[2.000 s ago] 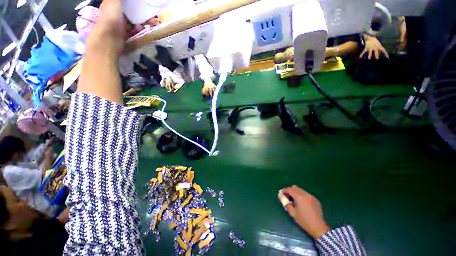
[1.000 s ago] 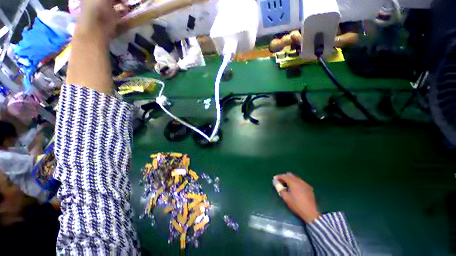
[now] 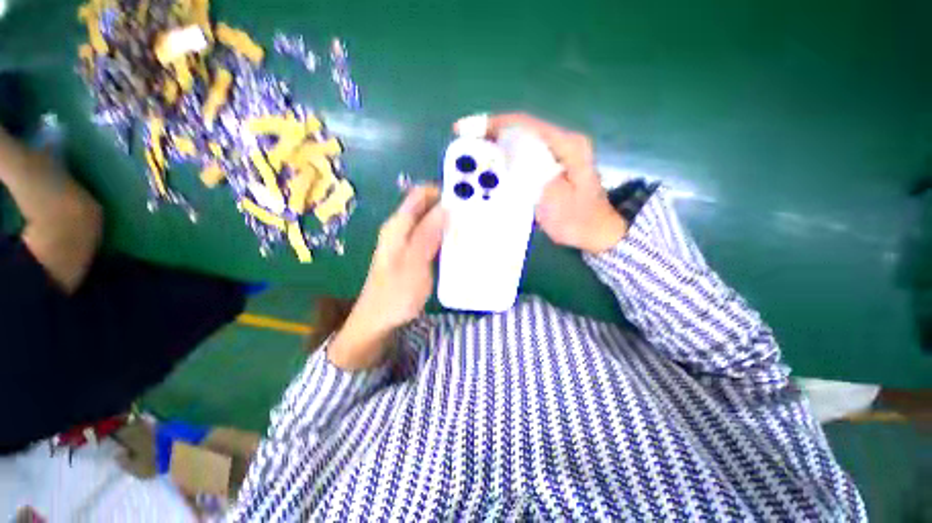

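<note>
A white smartphone [image 3: 485, 245] is held upright close to the wearer's body, its back with dark camera lenses showing. My left hand [image 3: 406, 255] grips its left edge. My right hand [image 3: 577, 184] is at its upper right, with a white wrap on a fingertip near the top edge. Something whitish shows between my right hand and the phone; I cannot tell what it is. The phone's other face is hidden.
A loose pile of yellow-orange strips and silver-blue bits [image 3: 296, 169] lies on the green bench [image 3: 674, 82] at the upper left. Another person's arm [image 3: 46, 204] and dark clothing are at the left. Cardboard [image 3: 199, 468] is low at the left.
The view has tilted down to the wearer's lap. My left hand has come down from the raised shelf, and both hands are now together at the phone, which was not seen before.
</note>
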